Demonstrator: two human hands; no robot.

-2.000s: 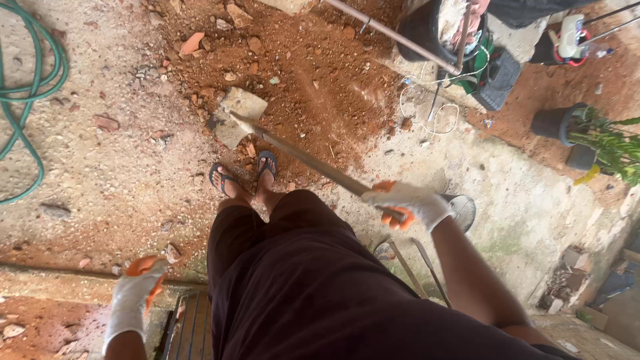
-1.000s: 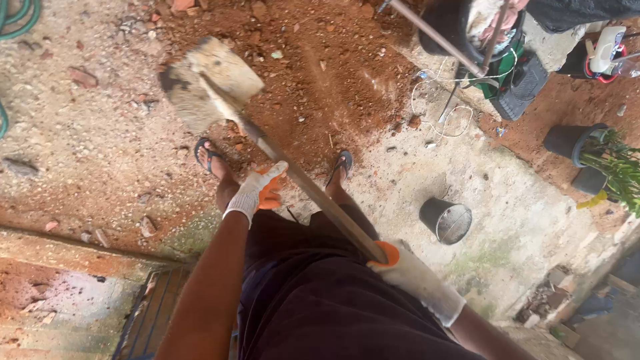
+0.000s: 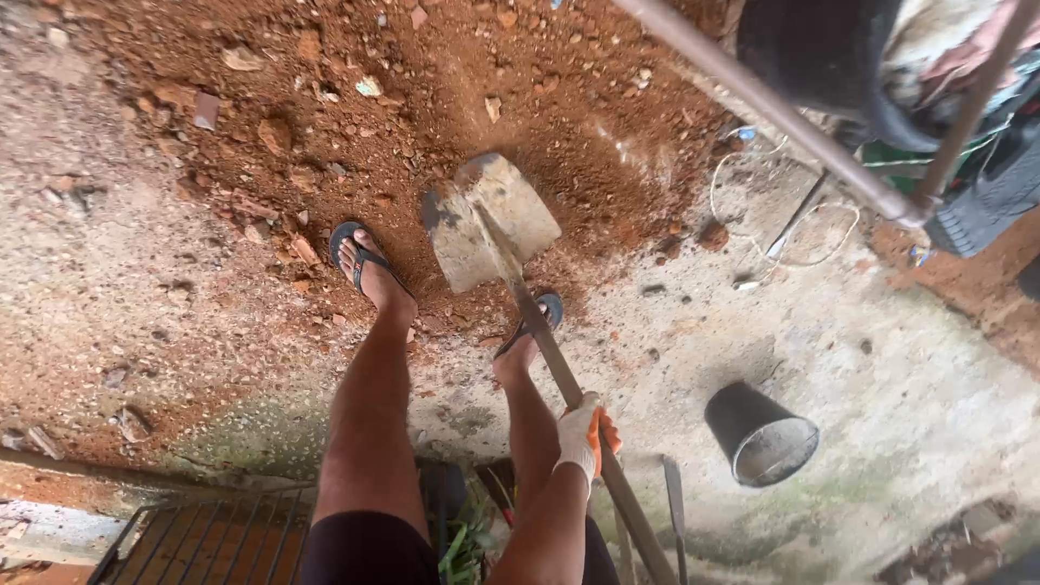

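Note:
A shovel with a worn, dirt-stained metal blade [image 3: 504, 219] lies over the reddish soil [image 3: 487, 122], its blade just ahead of my feet. Its long wooden handle [image 3: 556, 353] slants down to the right, past my sandalled foot. Around the middle of that handle is my left hand [image 3: 587, 435], in a white knit glove with orange on the palm and fingers. My right hand is out of view; the handle's upper end runs off the bottom edge. Whether the blade touches the soil I cannot tell.
A black bucket [image 3: 760, 435] lies tipped on the concrete to the right. Metal pipes [image 3: 780, 106] cross the upper right, near a large dark container [image 3: 812, 57] and a loose white cord [image 3: 853, 219]. A metal rack [image 3: 219, 536] stands at lower left. Stones and broken pieces are scattered about.
My left hand, empty and away from the shovel at first, came onto its handle and now holds it. My right hand, earlier on the handle, has left the view. My feet are farther apart.

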